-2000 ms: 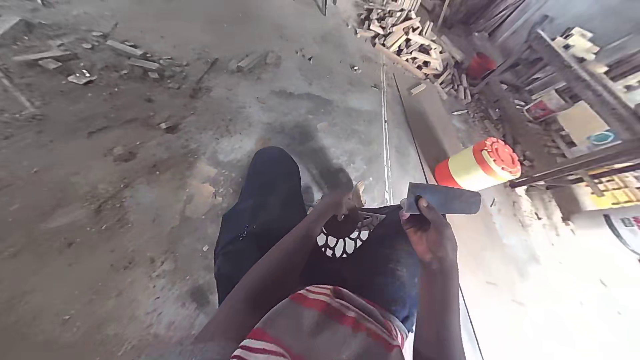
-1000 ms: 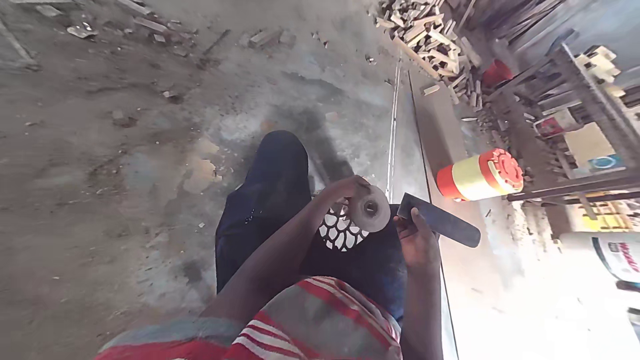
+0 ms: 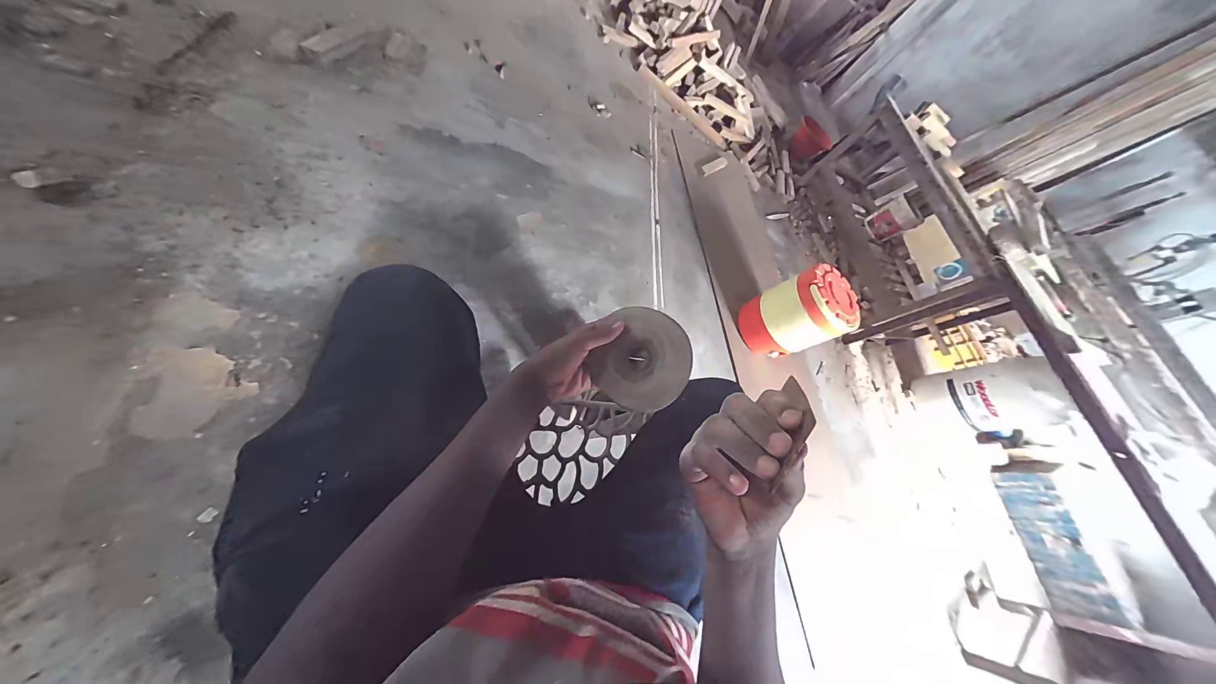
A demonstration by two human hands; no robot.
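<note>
My left hand (image 3: 575, 361) grips the edge of a round, grey-brown turned piece (image 3: 655, 366) with a hollow or knob at its centre; its material is unclear. My right hand (image 3: 746, 456) is closed around a folded piece of brown sheet, seemingly sandpaper (image 3: 801, 410), whose corner sticks out above the fingers. The two hands are apart, above my lap. Below the round piece, a seat with a white-and-dark cell pattern (image 3: 570, 456) shows between my dark-trousered legs.
A red and yellow drum-shaped container (image 3: 798, 309) stands right of my hands. Beyond it runs a wooden rack (image 3: 940, 309) with boxes and offcuts. Wood scraps (image 3: 703, 71) are heaped at the top. A white bucket (image 3: 997, 404) is at the right, and debris lies on the concrete floor (image 3: 285, 190).
The dark sheet stretched out from my right hand is now bunched inside its fingers. My left hand has turned the round piece so that its face shows, unlike two seconds ago.
</note>
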